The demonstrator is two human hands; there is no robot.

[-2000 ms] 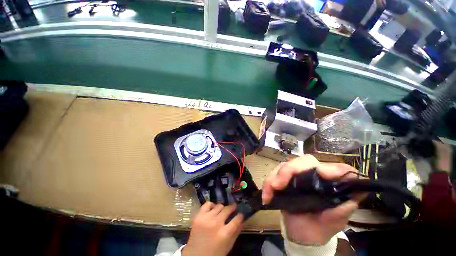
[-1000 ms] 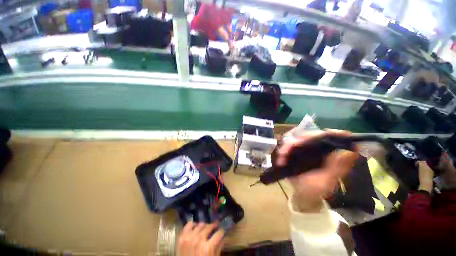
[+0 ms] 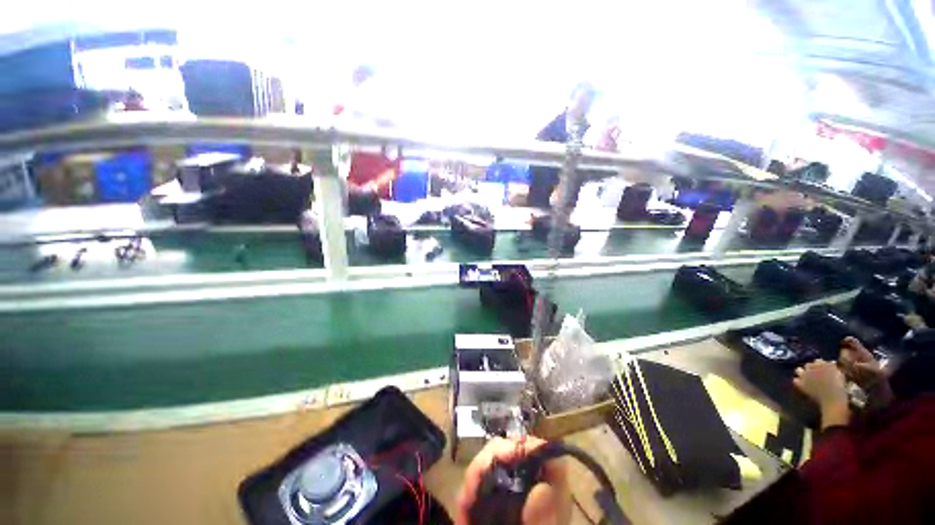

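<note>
An open black speaker cabinet (image 3: 384, 415) lies at the bottom centre, cut off by the lower edge. A round speaker driver (image 3: 326, 484) in a silvery frame sits in its upper half, with thin red wires (image 3: 412, 482) beside it. My right hand (image 3: 516, 482) is closed around the black electric screwdriver (image 3: 499, 502), right of the cabinet and just below the screw feeder (image 3: 488, 388). The screwdriver's bit is not visible. A grey coiled cord (image 3: 554, 241) hangs above the hand. My left hand is out of the picture.
A clear bag of screws (image 3: 574, 369) stands in a cardboard tray (image 3: 579, 418). Right of it lie black sheets with yellow strips (image 3: 677, 426) and yellow paper (image 3: 740, 408). Another person's hands (image 3: 825, 385) work at far right. A green conveyor (image 3: 205, 344) carries open cabinets behind the bench.
The view has tilted up, so the bench sits lower. My right hand with the screwdriver has moved in front of the feeder. My left hand has left the picture.
</note>
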